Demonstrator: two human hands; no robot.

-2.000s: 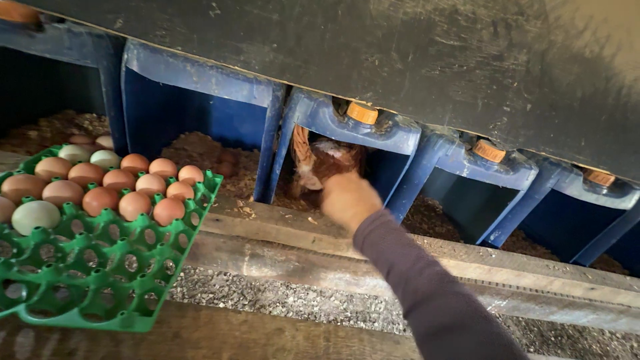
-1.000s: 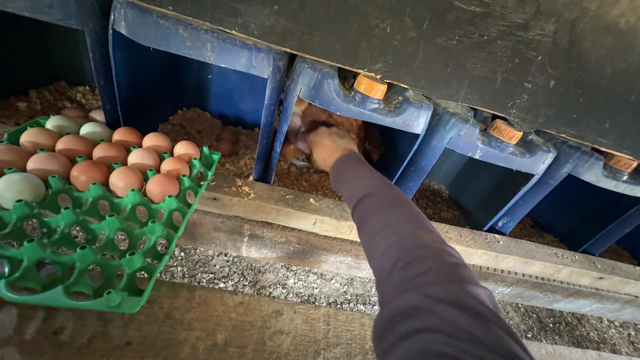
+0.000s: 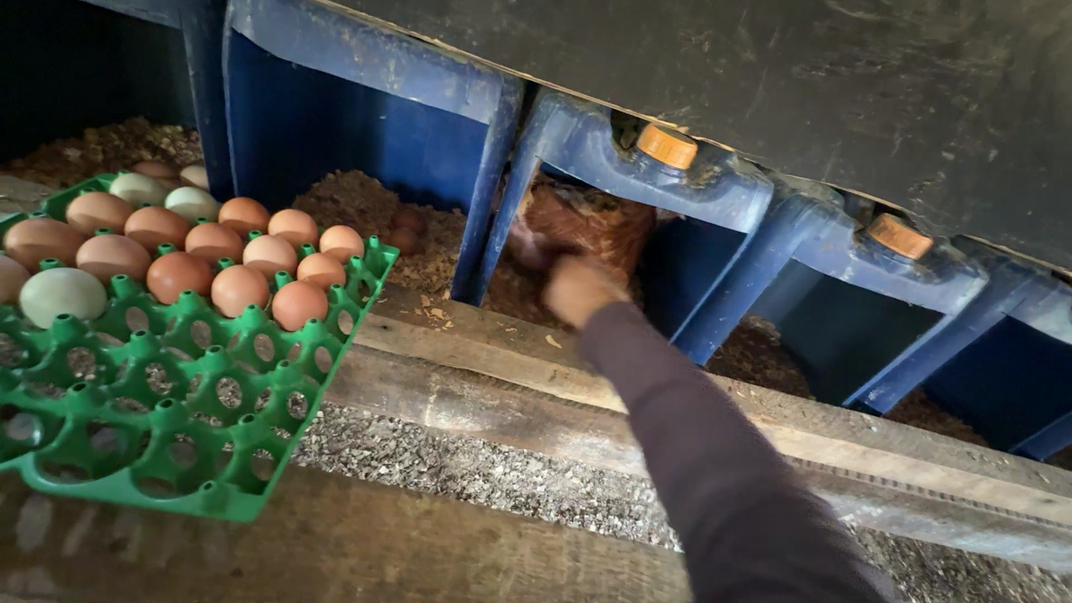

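My right hand, blurred and in a dark sleeve, is at the mouth of a blue plastic nest box, beside a reddish-brown hen inside it. The fingers are blurred, so whether they hold anything cannot be told. My left hand is out of view. At the left lies a green plastic egg tray, its far rows filled with brown eggs and a few pale green eggs. More brown eggs lie on shavings in the box left of the hen's.
Blue nest boxes with orange caps run in a row under a dark panel. A wooden ledge edges their openings. Below it are litter and a wooden plank. More eggs lie in the far-left box.
My right hand, deeper in the nest box a second ago, has drawn back toward its front edge. More of the hen's reddish-brown feathers now shows.
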